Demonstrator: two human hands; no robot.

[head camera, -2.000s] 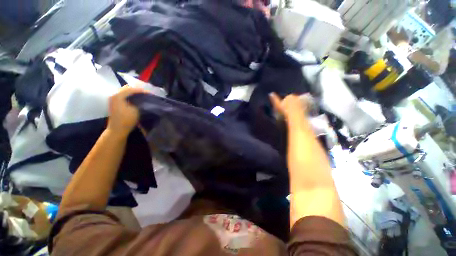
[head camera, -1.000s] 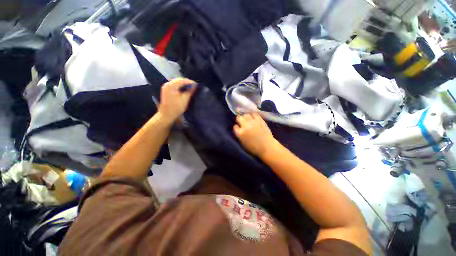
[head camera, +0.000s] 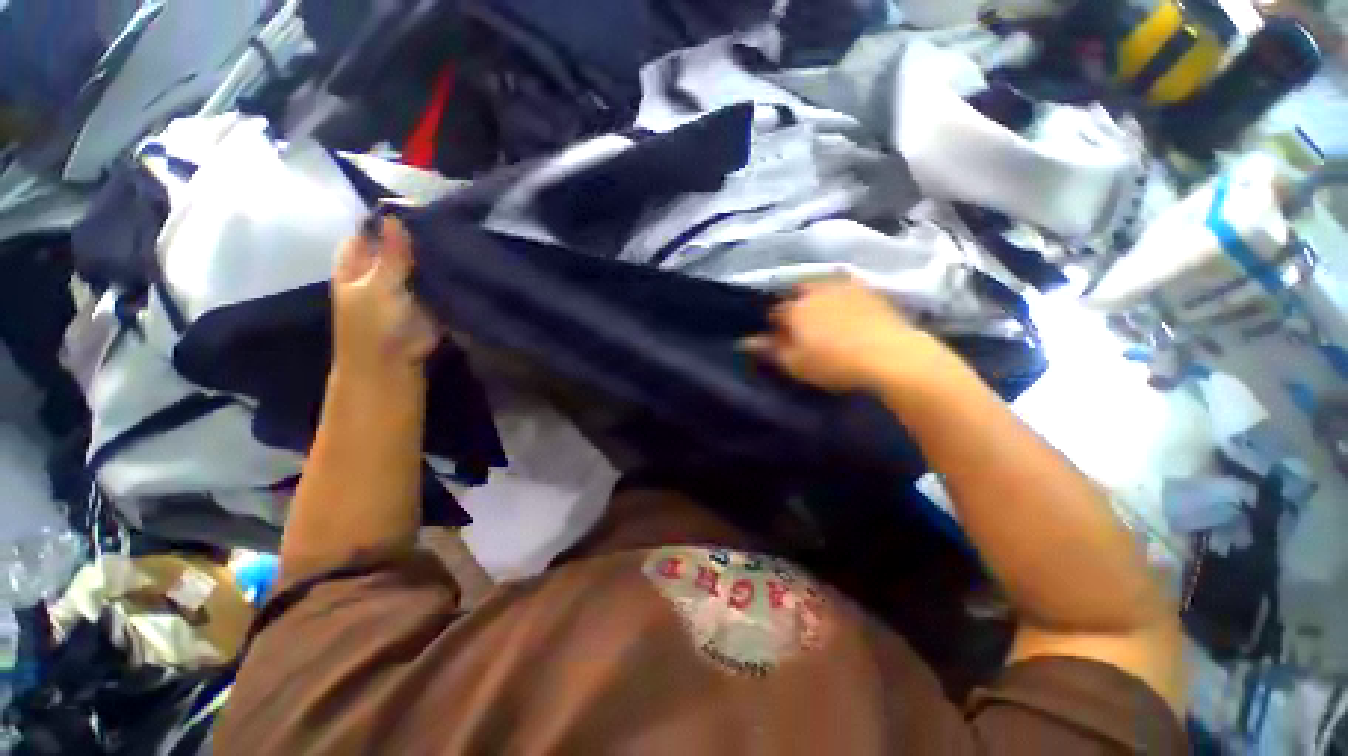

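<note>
A navy garment piece (head camera: 591, 318) is stretched between my hands in front of my chest. My left hand (head camera: 387, 288) grips its left end. My right hand (head camera: 831, 337) grips it right of centre, with the fingers partly hidden in the cloth. A grey-white garment body (head camera: 798, 192) with dark stripes lies just behind the navy cloth, towards the machine. The white sewing machine head (head camera: 1234, 244) with a blue stripe stands at the right; glare hides its needle area.
White and navy garments (head camera: 244, 244) are heaped at the left. Dark garments (head camera: 518, 74) with a red bit lie at the back. A yellow-and-black object (head camera: 1168, 52) is at the back right. Pale fabric labels (head camera: 1220, 495) lie right of the glare.
My left hand has moved left and my right hand right, so the navy cloth is spread wider. The grey-white garment, which came into view after the oldest frame, now lies partly behind it.
</note>
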